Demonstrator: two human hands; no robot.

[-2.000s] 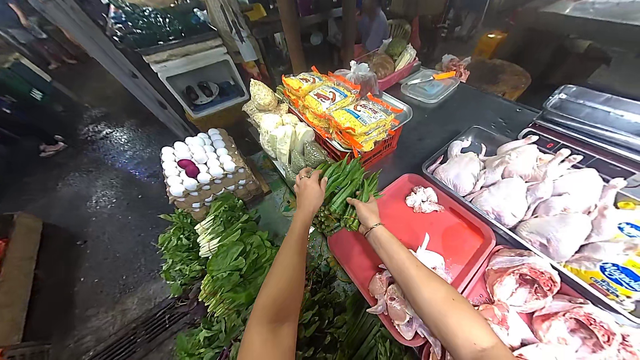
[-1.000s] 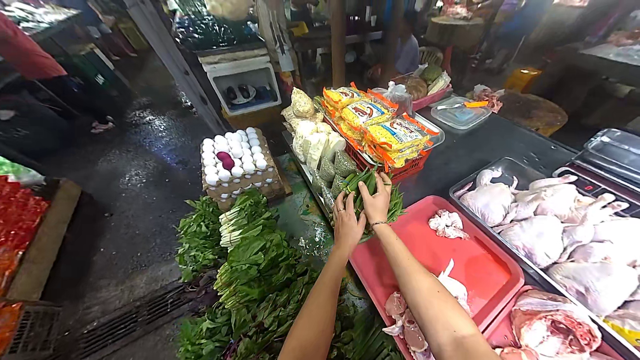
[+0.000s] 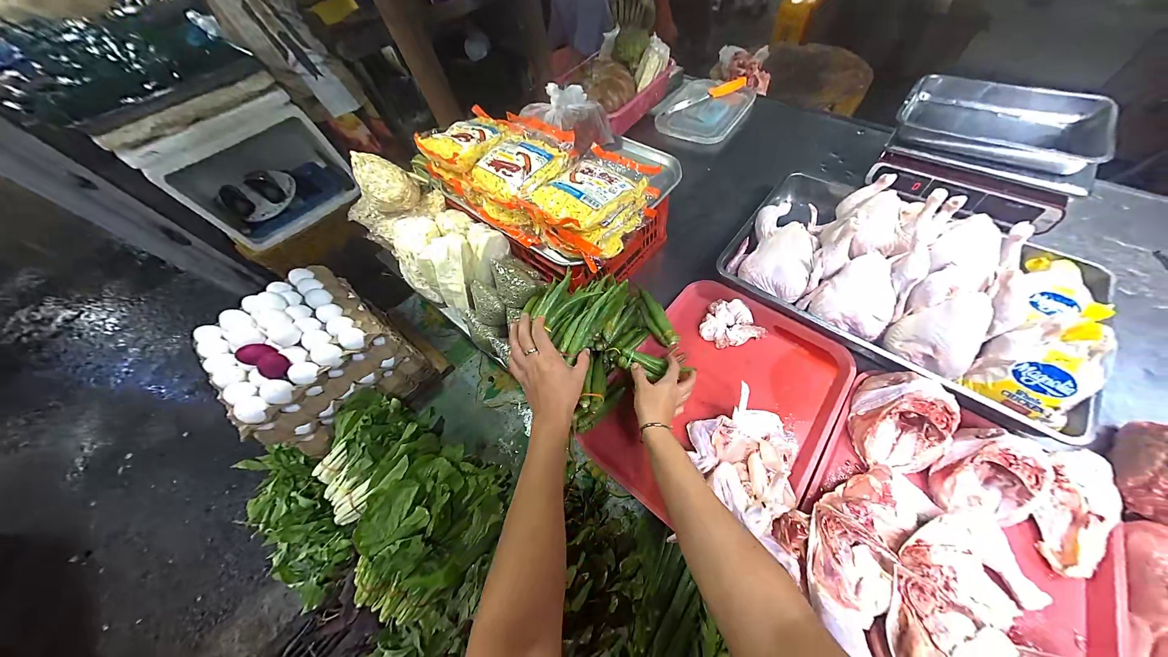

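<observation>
Bundles of long green okra-like pods (image 3: 593, 319) lie at the left edge of a red plastic tray (image 3: 785, 365), some tied with bands. My left hand (image 3: 549, 370) rests on the near left side of the pile, a ring on one finger. At the right side, my right hand (image 3: 662, 394) has its fingers curled round the ends of one pod bundle, with a bracelet on the wrist. Bagged white vegetables (image 3: 447, 260) stand just beyond the left hand. Chicken pieces (image 3: 748, 456) lie on the red tray, beside my right forearm.
Egg trays (image 3: 274, 342) and leafy greens (image 3: 411, 511) are on the left. Yellow noodle-like packs (image 3: 538, 182) top a red crate (image 3: 639, 246). Whole chickens (image 3: 858, 292) fill a metal tray at right, near a digital scale (image 3: 967, 192). Cut meat (image 3: 967, 538) lies at lower right.
My hands, close together over the pods one second ago, are now farther apart, the right one on the bundle at the pile's right side.
</observation>
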